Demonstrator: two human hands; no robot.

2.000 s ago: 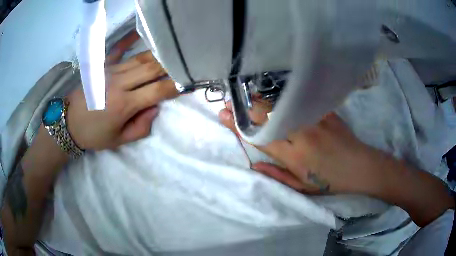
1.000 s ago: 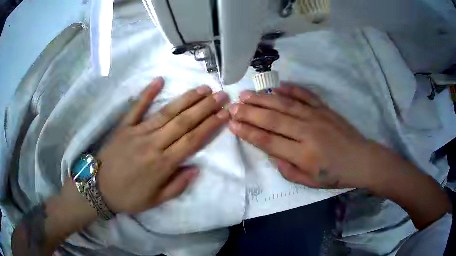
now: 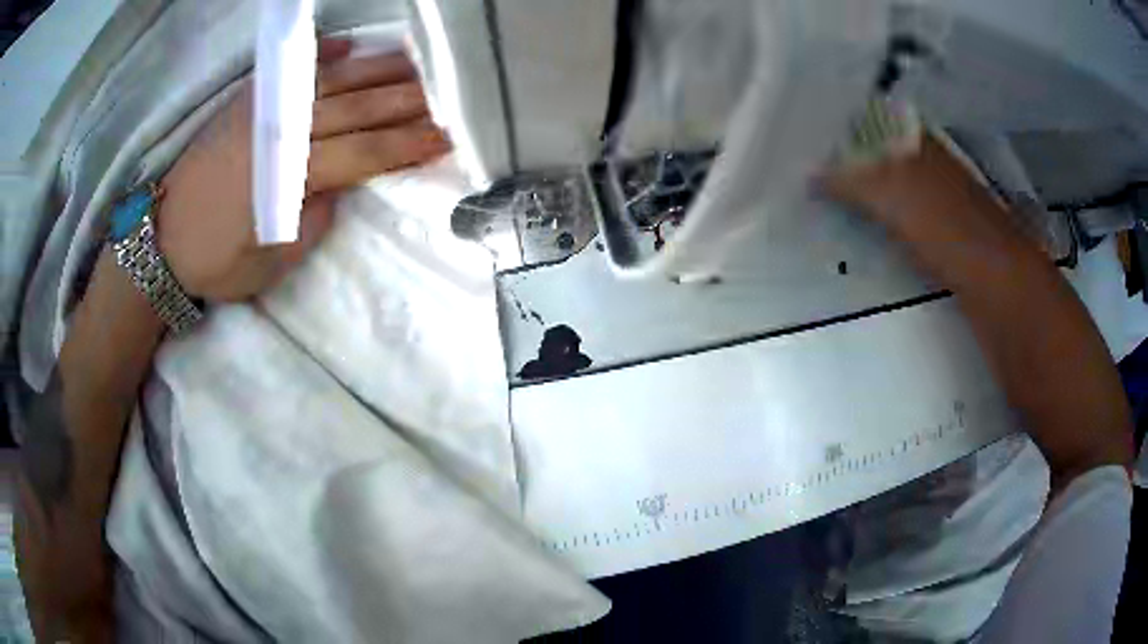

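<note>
Off-white cloth (image 3: 378,327) lies in folds left of the needle area, its right edge running down over the table front. My left hand (image 3: 340,138) lies flat on the cloth with fingers pointing at the machine head, partly behind the white glowing strip. The white sewing machine head (image 3: 705,88) fills the top centre. Metal parts (image 3: 554,214) show under it. My right hand (image 3: 894,189) reaches behind the right of the head; its fingers are hidden and blurred, so what it holds cannot be told.
The white tabletop (image 3: 743,403) has printed ruler marks along its curved front edge. A dark patch (image 3: 557,352) sits on the machine bed. The glowing strip (image 3: 282,138) hangs at upper left. More pale cloth (image 3: 957,528) hangs below the table at right.
The cloth has shifted left, baring the bed and ruler marks. My left hand has moved up and left. My right hand has left the cloth and moved up and right behind the head.
</note>
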